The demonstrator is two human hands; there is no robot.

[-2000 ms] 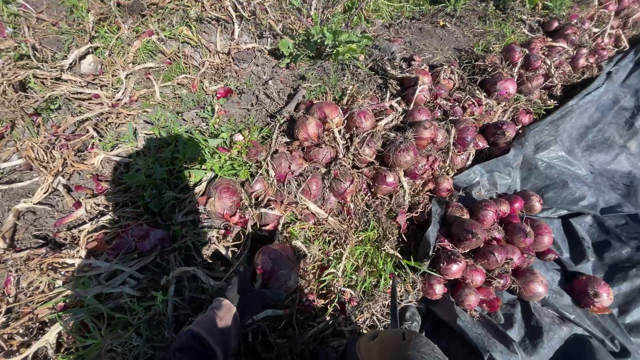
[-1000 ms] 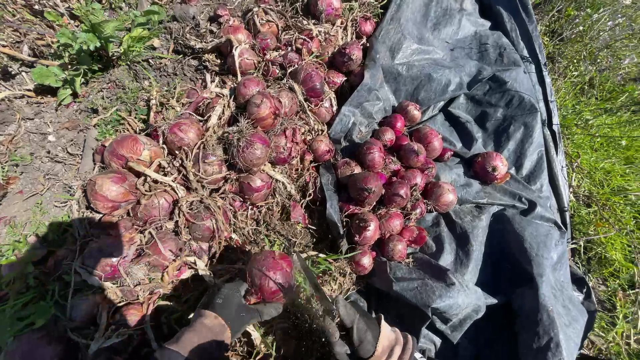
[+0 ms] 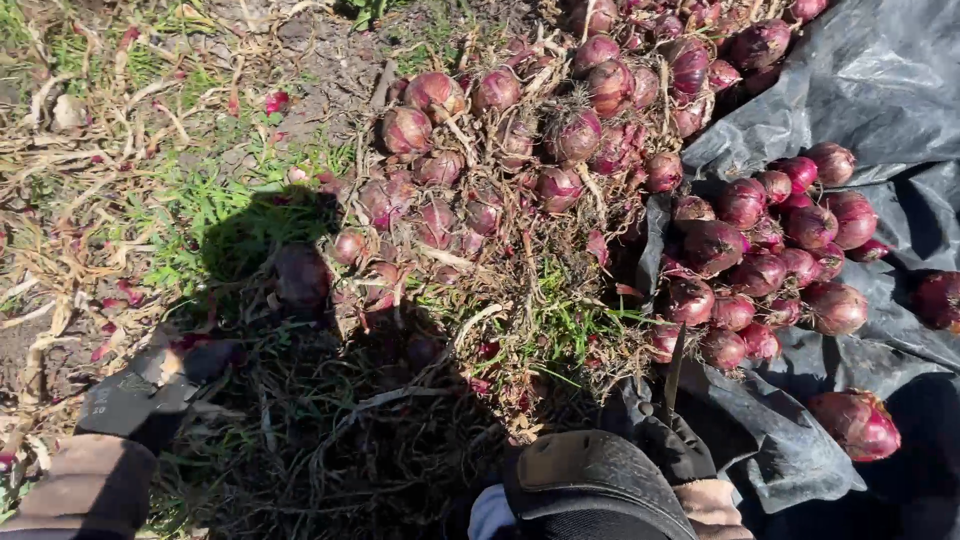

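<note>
My left hand [image 3: 142, 394], in a dark glove, is low on the left over dry stalks and grass, partly in shadow. Pale and reddish onion skin [image 3: 180, 365] shows at its fingers; whether it grips anything is unclear. My right hand [image 3: 671, 442], also gloved, is shut on a bladed cutting tool [image 3: 675, 375] whose blade points up, beside the dark plastic sheet [image 3: 780, 442]. A large red onion [image 3: 855, 424] lies on the sheet right of that hand. A heap of red onions [image 3: 757, 262] rests farther up the sheet.
Untrimmed red onions [image 3: 574, 135] with dry roots and stalks lie in a broad row across the ground. A shaded onion [image 3: 302, 275] sits above my left hand. My padded knee [image 3: 592, 480] is at bottom centre. Another onion [image 3: 937, 300] is at the right edge.
My left hand has moved left, away from the tool, and no longer holds the large onion seen a second ago. A large onion now lies on the sheet near my right hand. The view has swung left.
</note>
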